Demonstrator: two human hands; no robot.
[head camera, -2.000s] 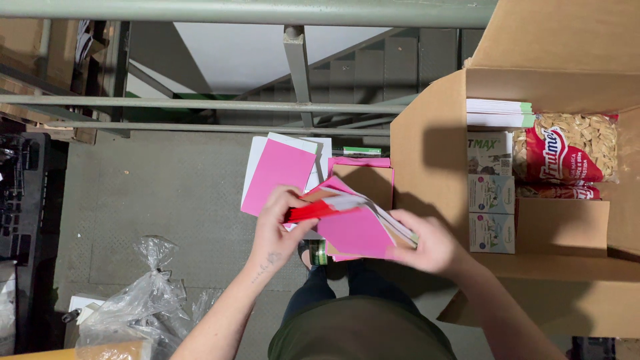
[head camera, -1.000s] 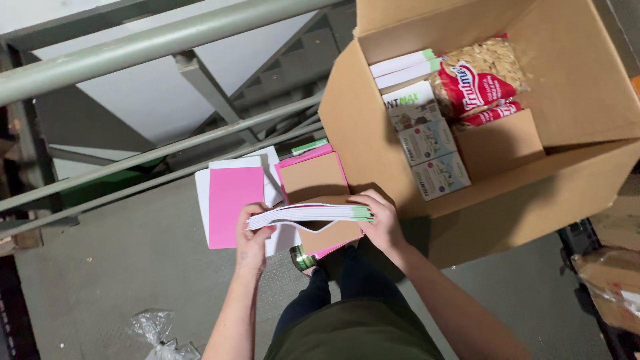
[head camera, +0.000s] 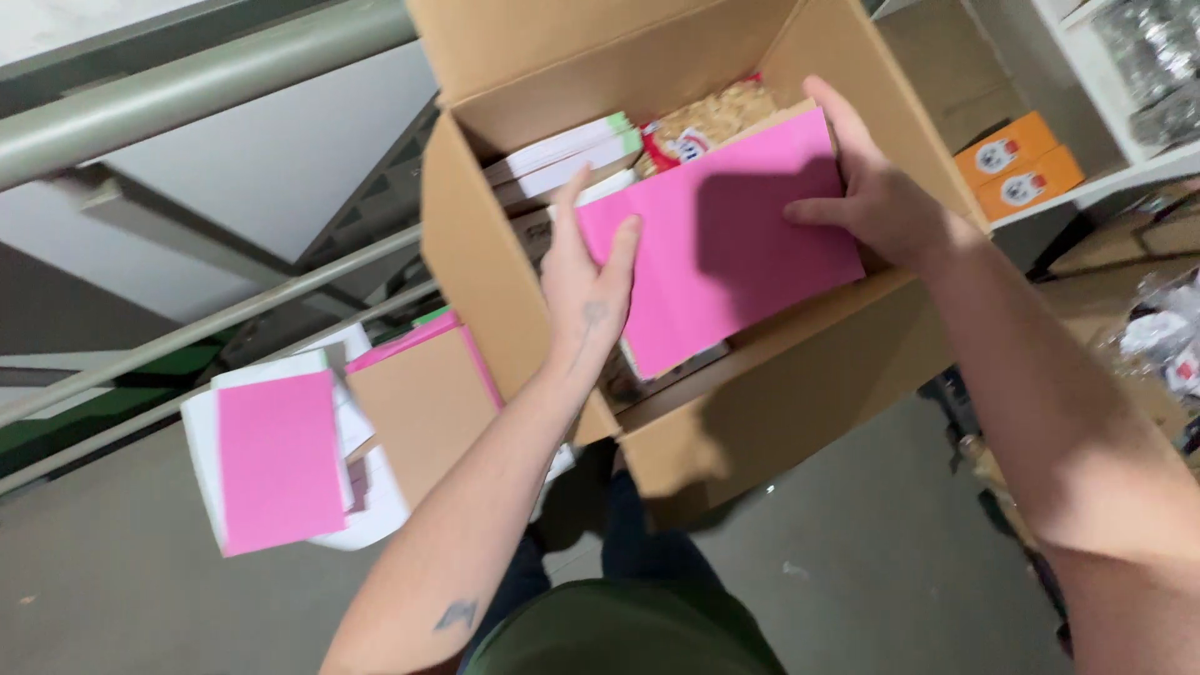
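Observation:
A stack of papers with a pink top sheet (head camera: 675, 281) is held level over the open cardboard box (head camera: 778, 375). My left hand (head camera: 591, 272) grips its left edge, thumb on top. At its right edge is my right hand (head camera: 862, 187), thumb on the pink sheet and fingers behind. Inside the box, partly covered by the stack, lie white paper bundles with green ends (head camera: 572, 155) and a red bag of peanut-like pieces (head camera: 703, 122). Small cartons beneath the stack are mostly hidden.
Left of the box lie a pink sheet on white papers (head camera: 281, 459) and a brown board with pink edges (head camera: 427, 403). A metal railing (head camera: 216, 80) runs at upper left. Orange boxes (head camera: 1022, 169) sit on a shelf at right, with plastic-wrapped items below it.
Both hands have moved with the paper stack from beside the box to over its opening. The stack, seen edge-on a second ago, now shows its pink face. The view has shifted toward the box.

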